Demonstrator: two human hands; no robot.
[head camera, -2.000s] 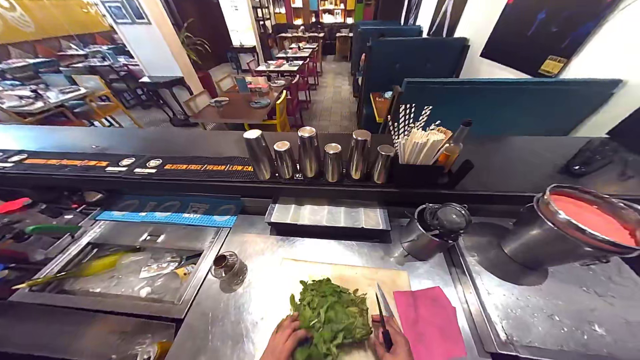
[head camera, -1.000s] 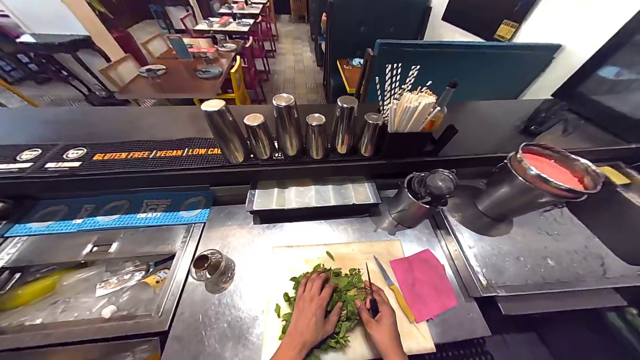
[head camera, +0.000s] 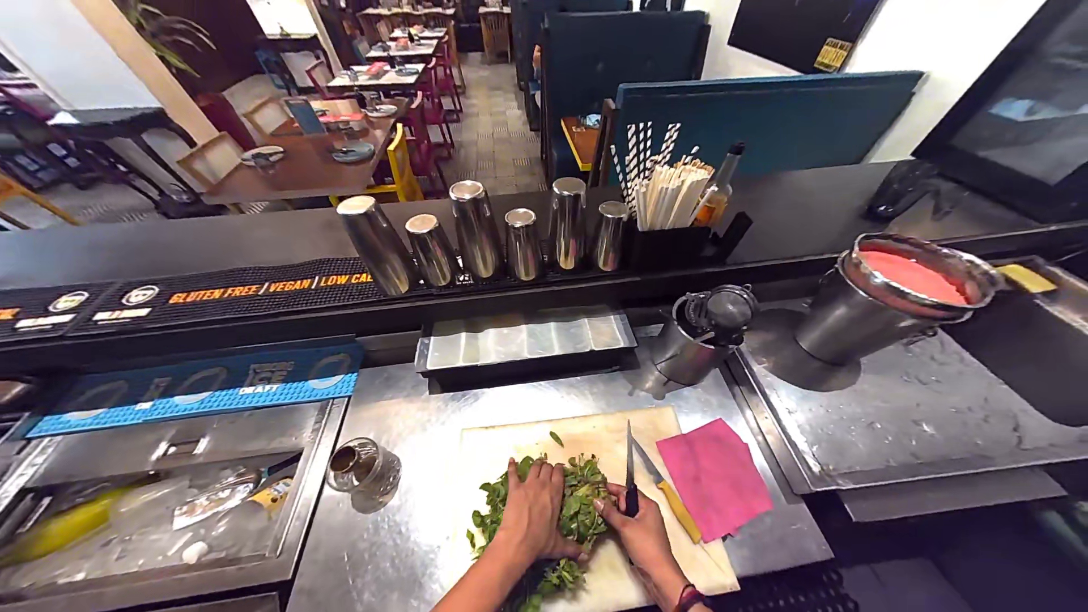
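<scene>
A heap of leafy green herbs (head camera: 582, 501) lies on a pale cutting board (head camera: 501, 438). My left hand (head camera: 534, 514) rests spread on top of the heap, pressing the leaves. In my right hand (head camera: 639, 529) is a black-handled knife (head camera: 631, 463), its blade pointing away from me, while the fingertips touch the heap's right side. A second knife with a yellow handle (head camera: 677, 508) lies on the board to the right of that hand. A pink cloth (head camera: 716, 478) lies flat over the board's right edge. One loose leaf is near the board's far side.
A glass jigger holder (head camera: 364, 472) stands left of the board. Behind are a metal compartment tray (head camera: 527, 340), a metal container with strainers (head camera: 688, 344), upturned shaker tins (head camera: 478, 229) and paper straws (head camera: 671, 191). A bucket with red contents (head camera: 875, 297) stands right; an open ice well (head camera: 170, 518) is left.
My left hand has moved from the heap's left side onto its top. The yellow-handled knife, visible a second ago, still lies right of my right hand, which still holds the black-handled knife.
</scene>
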